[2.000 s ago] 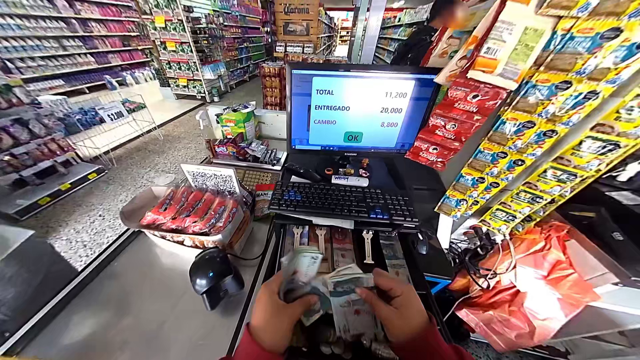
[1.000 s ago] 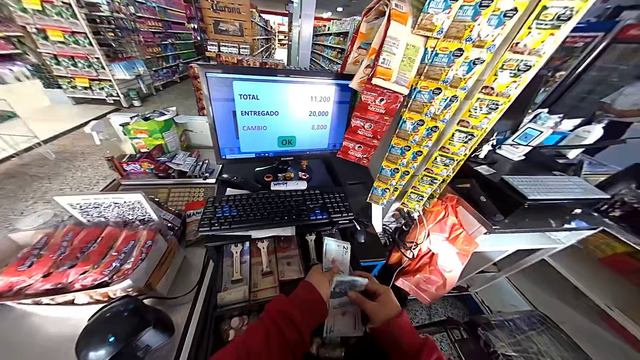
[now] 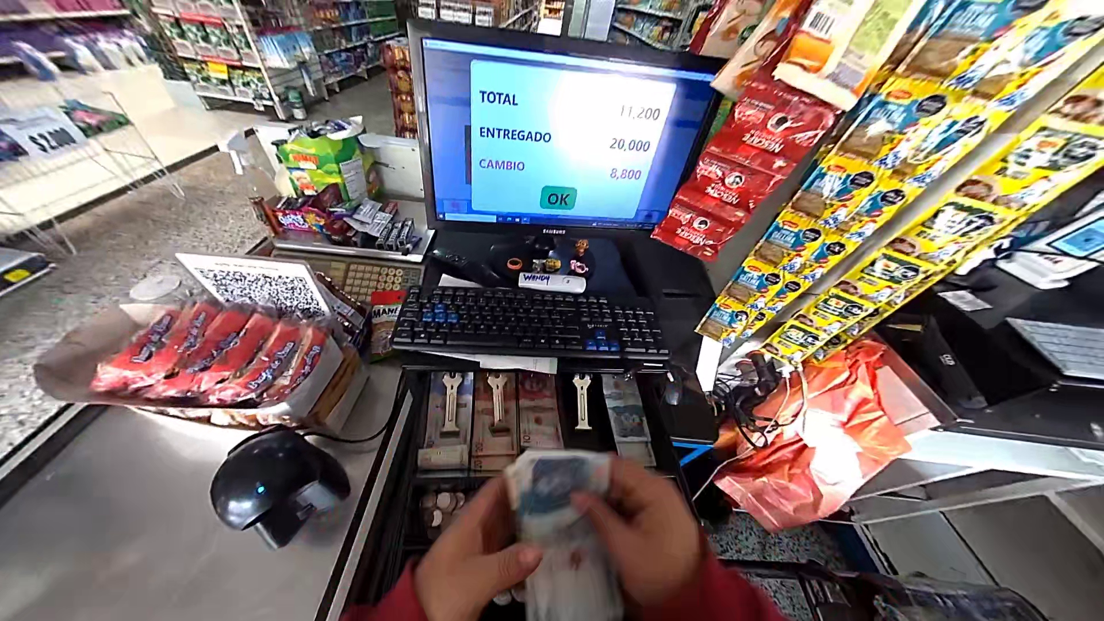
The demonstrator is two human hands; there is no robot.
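My left hand [image 3: 479,548] and my right hand [image 3: 647,530] hold a bundle of banknotes [image 3: 561,509] between them, somewhat blurred, above the front of a cash drawer [image 3: 414,466]. Behind the bundle, banknotes lie in the drawer's slots under pale clips [image 3: 497,405]; one slot, with a clip [image 3: 582,404], shows dark. Coins [image 3: 442,504] fill a compartment left of my hands. A black keyboard [image 3: 530,321] lies above the drawer, below a lit monitor [image 3: 565,129]. The hands hide much of the drawer's front part.
On the left counter [image 3: 129,500] stand a black scanner [image 3: 278,483] and an open carton [image 3: 302,401] of red packets. Strips of yellow sachets [image 3: 828,207] hang at the right, above an orange-red plastic bag [image 3: 811,440] and tangled cables [image 3: 750,405]. Store shelves stand behind.
Two seconds ago my hands held notes apart in two groups; now the notes are together in one bundle. The view has shifted since one second ago.
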